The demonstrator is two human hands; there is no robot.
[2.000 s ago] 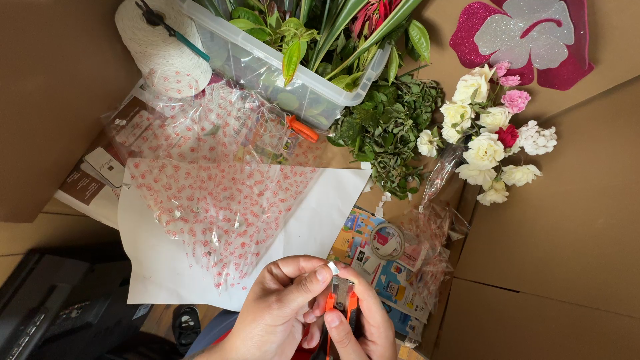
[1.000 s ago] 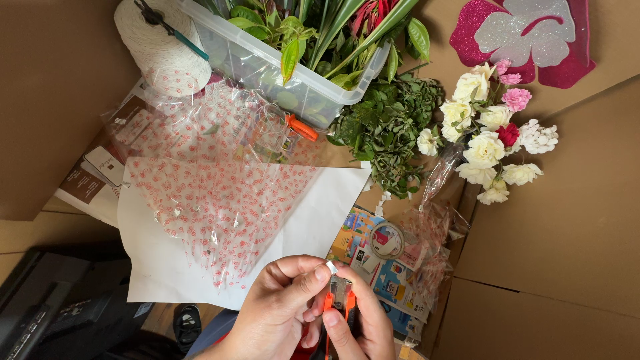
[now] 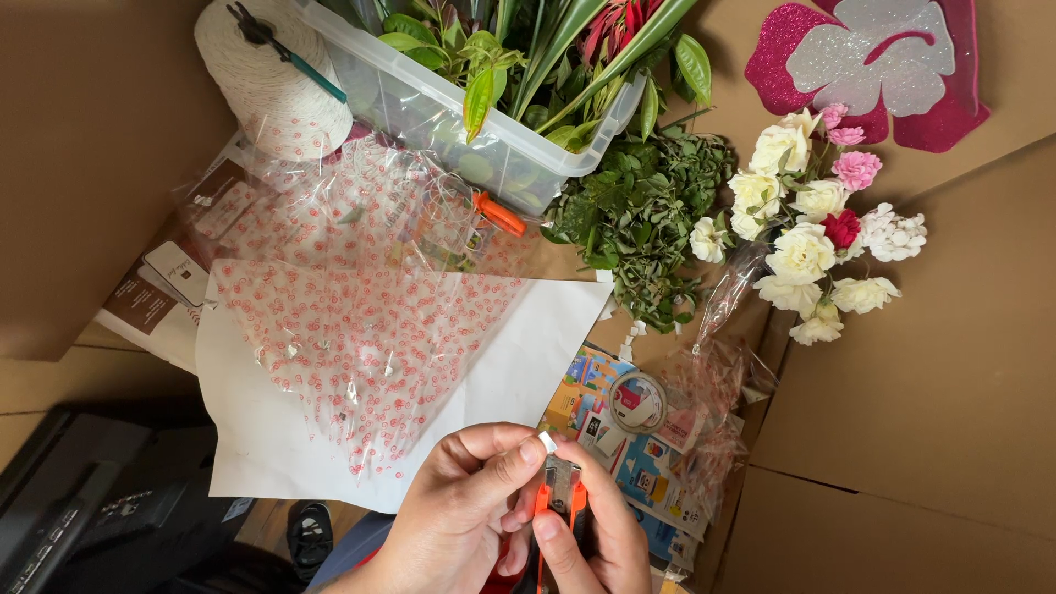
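At the bottom middle, my left hand (image 3: 466,503) pinches a small white piece (image 3: 548,442) between thumb and forefinger. Close against it on the right, my right hand (image 3: 598,528) grips an orange and black stapler-like tool (image 3: 561,491) with a metal head; its lower part is hidden by the fingers. Clear cellophane with a red print (image 3: 363,355) lies over a white paper sheet (image 3: 511,371) just beyond my hands. A roll of clear tape (image 3: 638,403) rests on printed paper (image 3: 648,470) to the right.
A clear plastic bin (image 3: 495,132) of foliage stands at the top, beside a cone of white twine (image 3: 280,99) with green-handled pliers (image 3: 309,70) on it. Cut leaves (image 3: 643,214), a wrapped rose bouquet (image 3: 800,252), a glitter foam flower (image 3: 874,58) and an orange-handled tool (image 3: 497,213) lie around.
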